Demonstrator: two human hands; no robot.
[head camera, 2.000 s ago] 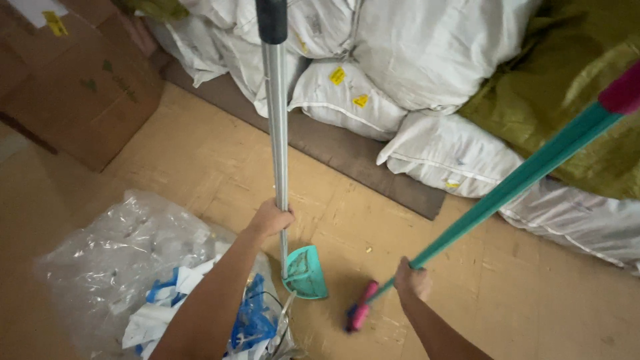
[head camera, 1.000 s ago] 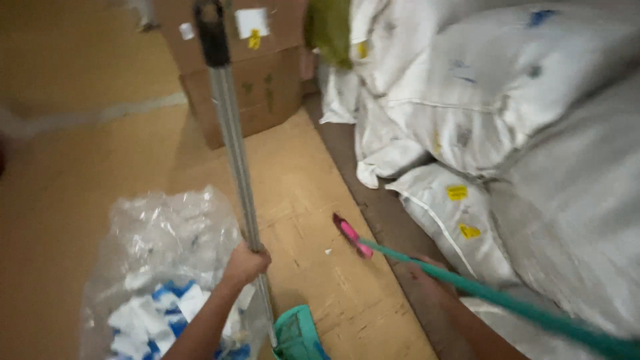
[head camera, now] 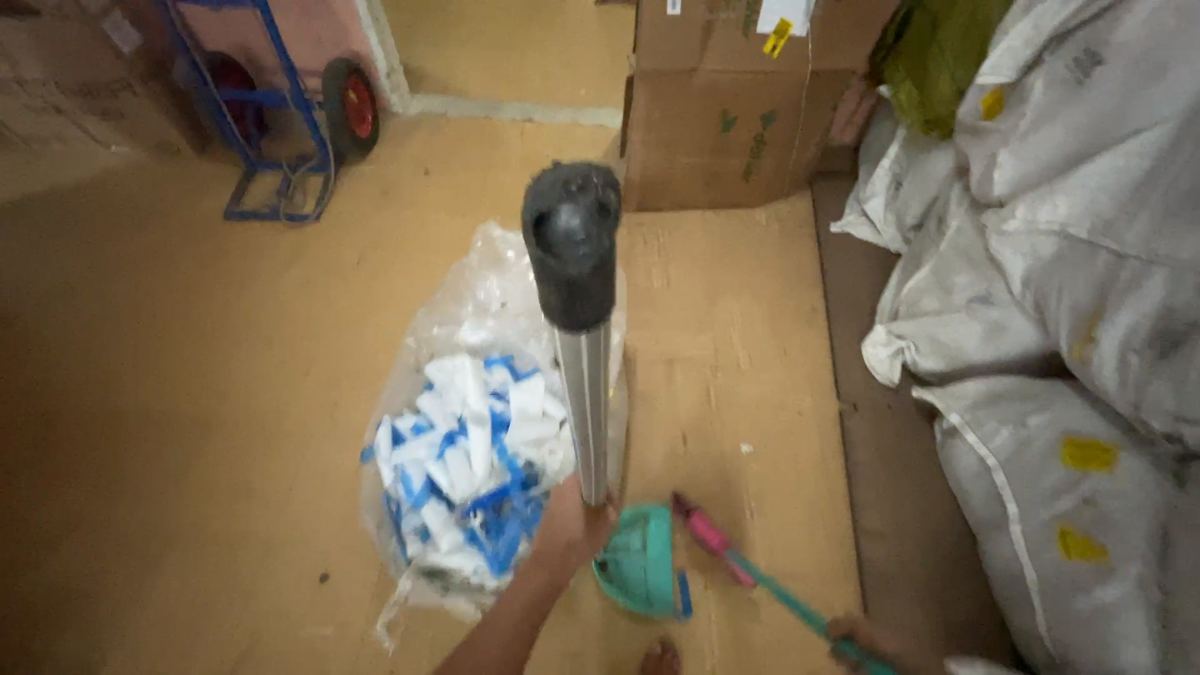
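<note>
My left hand [head camera: 583,514] is closed around the metal pole [head camera: 583,403] of a long-handled dustpan, whose black grip [head camera: 574,248] points up at the camera. The teal dustpan [head camera: 637,561] rests on the floor just right of that hand. My right hand [head camera: 867,642], blurred at the lower right, holds the green handle [head camera: 787,600] of a broom. Its pink head [head camera: 711,536] lies on the floor to the right of the pan. A thin blue strip [head camera: 685,594] is by the pan's right edge. Left of the pole is a clear plastic bag [head camera: 487,281] with white and blue scraps [head camera: 459,431].
Stuffed white sacks [head camera: 1012,469] are piled along the right side beside a dark floor strip [head camera: 877,441]. Cardboard boxes [head camera: 722,131] stand beyond the bag. A blue hand truck [head camera: 281,94] with black-and-red wheels is at the upper left, near a doorway. A foot shows at the bottom.
The view has swung left, bringing the hand truck and doorway into sight. The broom head, ahead of the dustpan a second ago, is now close beside it. Both hands have kept hold of their handles.
</note>
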